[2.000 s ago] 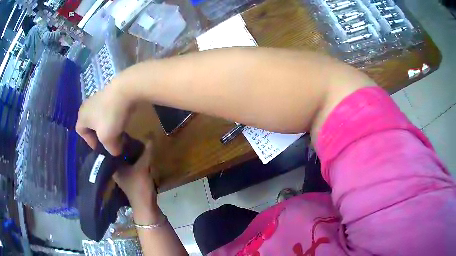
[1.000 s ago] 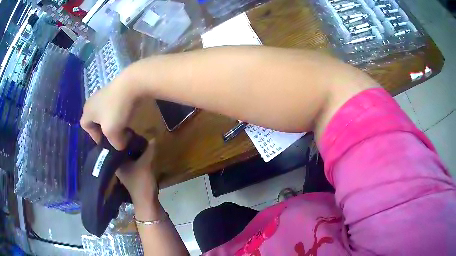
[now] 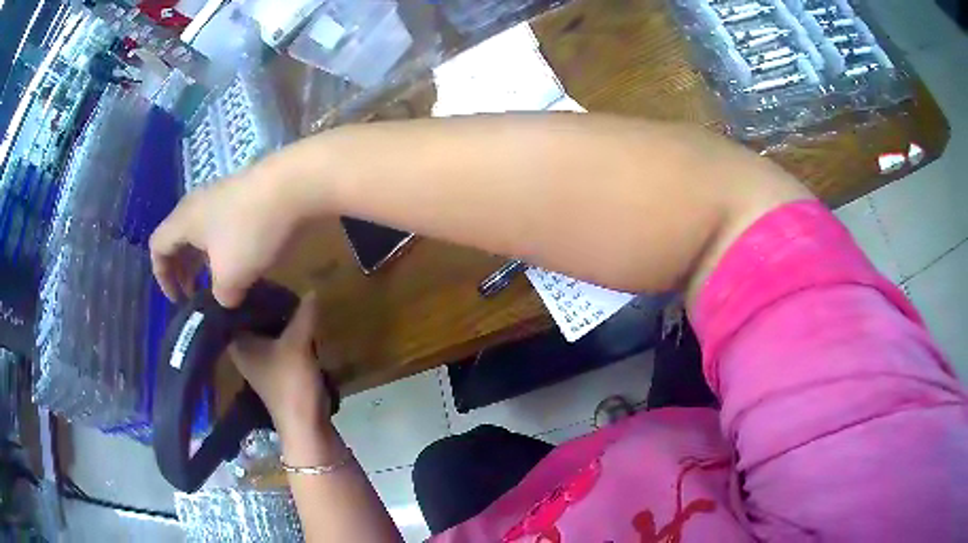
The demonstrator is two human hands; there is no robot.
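A black curved wearable device with a small white label is held over the left end of the wooden table. My left hand, with a thin bracelet at the wrist, grips it from the near side. My right hand reaches across from the right with its fingers curled over the device's upper part. The right fingertips are partly hidden. The device is bent in an open loop, its lower end hanging down.
On the wooden table lie a dark phone, a pen, a handwritten sheet, white paper and trays of metal parts. Stacked clear trays stand at left. A red-and-white scrap lies near the right corner.
The device has turned and shifted slightly left, and the gap inside its loop shows more. My right fingers have moved slightly along its upper part. The view has shifted a little.
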